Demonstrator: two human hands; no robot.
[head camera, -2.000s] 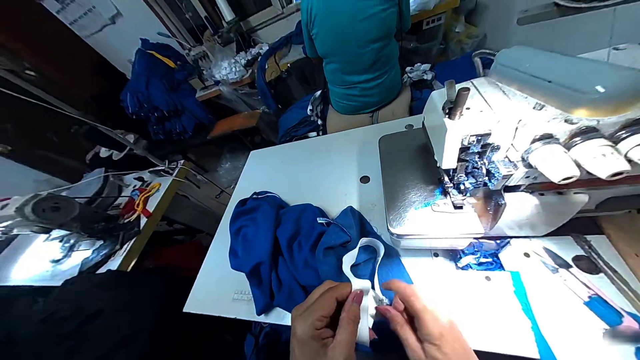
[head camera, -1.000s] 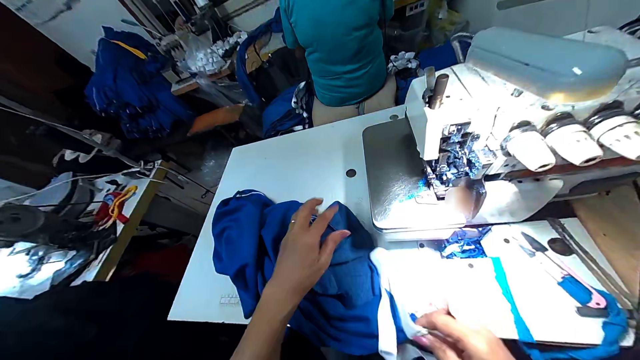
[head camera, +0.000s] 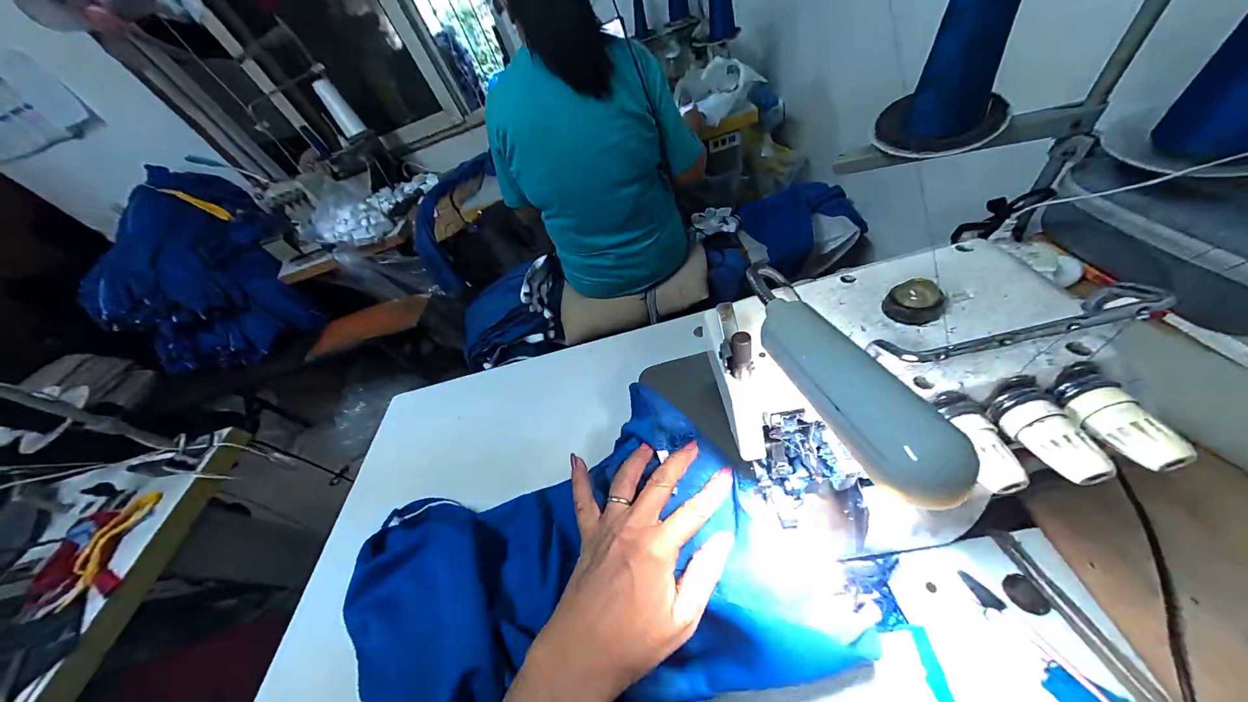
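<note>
My left hand (head camera: 639, 556), with a ring on one finger, lies palm down with fingers spread on a blue fabric garment (head camera: 526, 546). The garment spreads over the white sewing table, and its right part reaches the needle area of an overlock sewing machine (head camera: 799, 458). Bright lamp glare washes out the cloth just below the presser foot. A small white tag shows near my left fingertips. My right hand cannot be made out in this view. The white band is not visible now.
A grey lamp housing (head camera: 868, 400) hangs over the machine beside its tension dials (head camera: 1053, 429). A small cutting tool (head camera: 980, 590) lies at the right. Beyond the white table (head camera: 439, 439) sits a person in a teal shirt (head camera: 595, 166). Blue garments (head camera: 185, 263) are piled at the back left.
The garment has moved right, up to the machine's needle area, with my left hand on it. My right hand, earlier at the white band, is out of sight. The view has tilted up.
</note>
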